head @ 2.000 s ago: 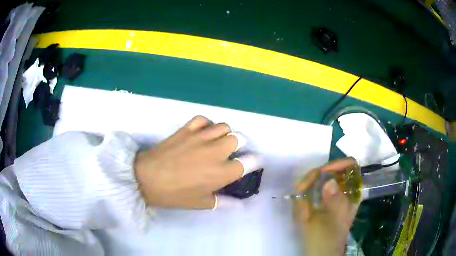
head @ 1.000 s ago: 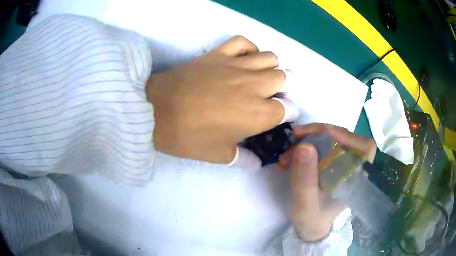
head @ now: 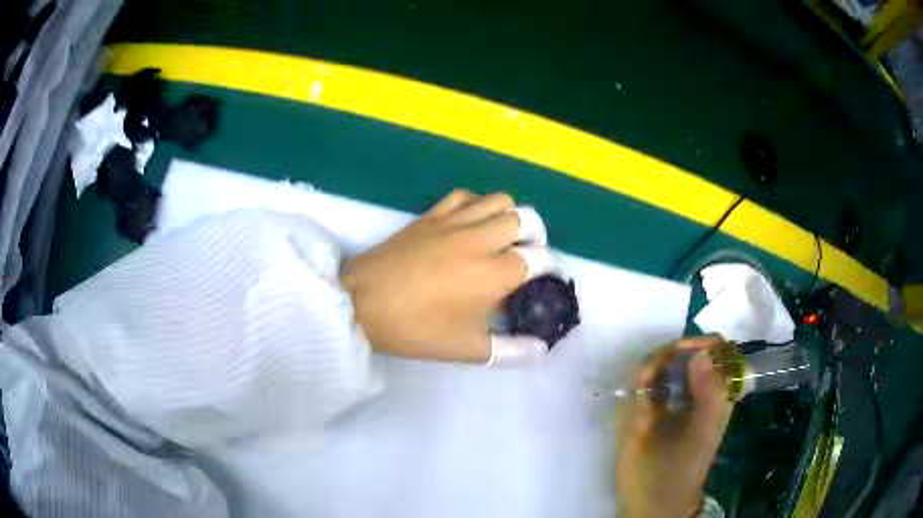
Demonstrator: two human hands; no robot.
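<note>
My left hand [head: 440, 283], with white finger cots on its fingertips, holds a round black part [head: 543, 309] over the white foam pad [head: 405, 445]. The part's round face shows between thumb and fingers. My right hand [head: 676, 425] is slightly blurred and holds the dispensing syringe [head: 734, 371], a clear barrel with amber fluid. Its thin needle points left, toward the black part but apart from it. My right fingers hide part of the barrel.
A white wiping cloth [head: 744, 301] lies beyond my right hand. The dark dispensing controller [head: 860, 344] with a red light is at the right. Loose black parts [head: 137, 202] and white scrap [head: 98, 142] lie at the left. A yellow stripe [head: 435, 103] borders the dark green belt [head: 567, 51] carrying black parts.
The needle end and my right hand have drawn back right from the black part, leaving a gap. The part's round face is more visible. The view has swung back and shows more bench.
</note>
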